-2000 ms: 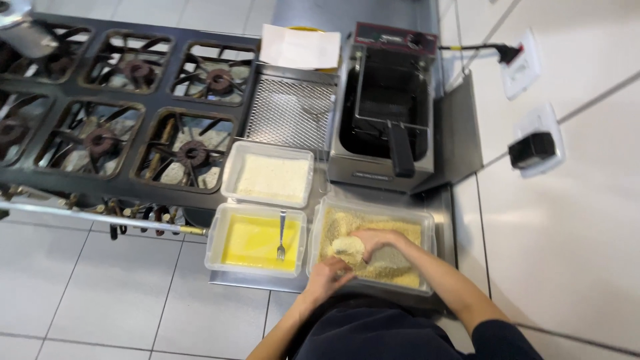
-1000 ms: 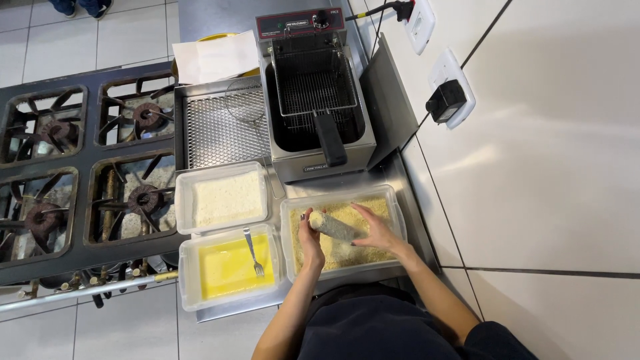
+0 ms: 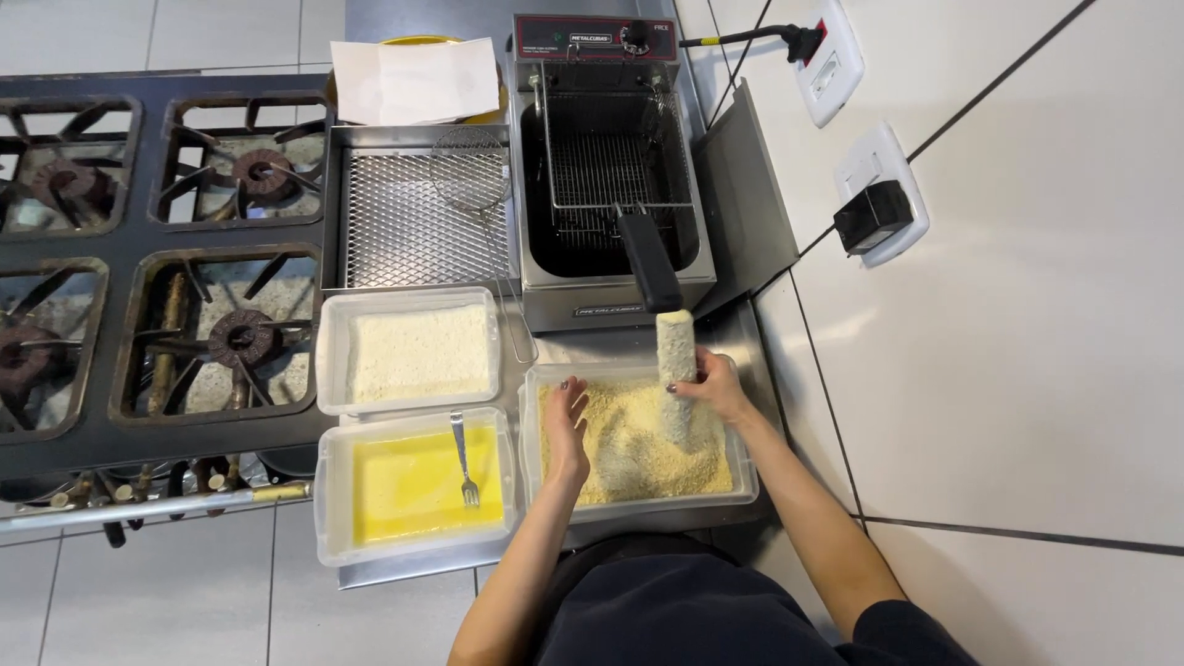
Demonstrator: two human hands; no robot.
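My right hand (image 3: 719, 388) grips a pale, crumb-coated food roll (image 3: 675, 356), held upright in view over the right part of a plastic container of breadcrumbs (image 3: 638, 497). Over that container's left side, my left hand (image 3: 566, 430) has its fingers apart and holds nothing. A container of yellow liquid (image 3: 416, 546), which looks like beaten egg, stands to the left with a metal fork (image 3: 464, 462) in it. Behind it is a container of white flour-like powder (image 3: 492, 342). The roll's top end is just below the black handle (image 3: 647, 264) of the fryer basket.
An electric deep fryer (image 3: 592, 305) with a wire basket (image 3: 615, 176) stands behind the breadcrumbs. To its left are a perforated metal tray (image 3: 398, 222), a wire skimmer (image 3: 469, 171) and white paper (image 3: 416, 83). A gas stove (image 3: 240, 236) is farther left; a tiled wall with sockets is right.
Two seconds ago both hands were down in the crumbs; one second ago both were at the roll. My left hand has since let go, and my right hand holds the roll farther right.
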